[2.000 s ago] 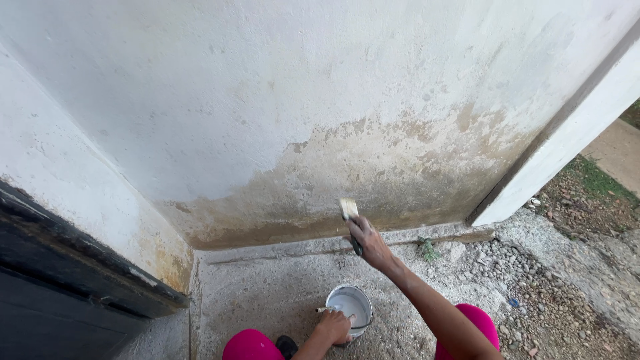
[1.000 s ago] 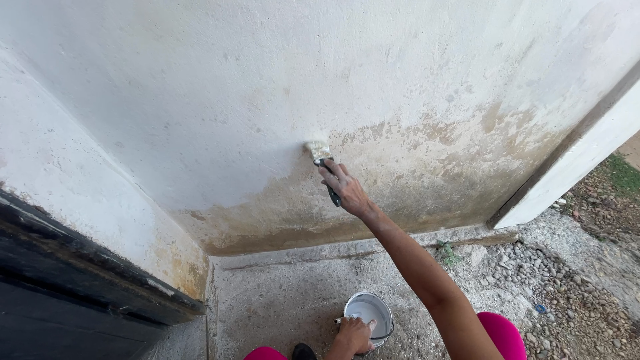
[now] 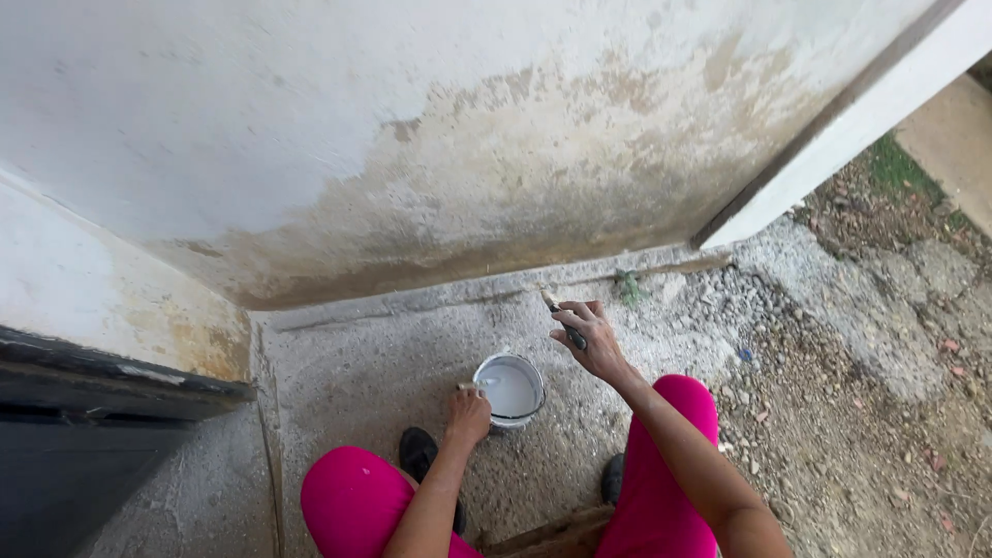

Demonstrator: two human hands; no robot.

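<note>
My right hand [image 3: 595, 341] grips the dark handle of a paintbrush [image 3: 570, 324] above the concrete ledge at the wall's foot, up and right of the bucket. At the left rim of a paint bucket [image 3: 511, 391], which holds white liquid, my left hand [image 3: 470, 413] has its fingers around a short light-coloured bar, perhaps the bucket's handle grip; its exact hold is partly hidden. A pale stick-like thing lies inside the bucket near that rim. The wall [image 3: 496, 170] is white above, with bare, stained brown patches along its lower part.
A dark door [image 3: 77, 465] stands at the left beside a stained side wall. A white pillar [image 3: 852, 124] rises at the right. Gravel [image 3: 814, 403] covers the ground there, and a small green plant [image 3: 629, 287] grows by the ledge. My knees and dark shoes flank the bucket.
My right hand with the brush has come down from the wall, where the bristles touched it a second ago, to a place near the bucket. My left hand stays at the bucket's rim.
</note>
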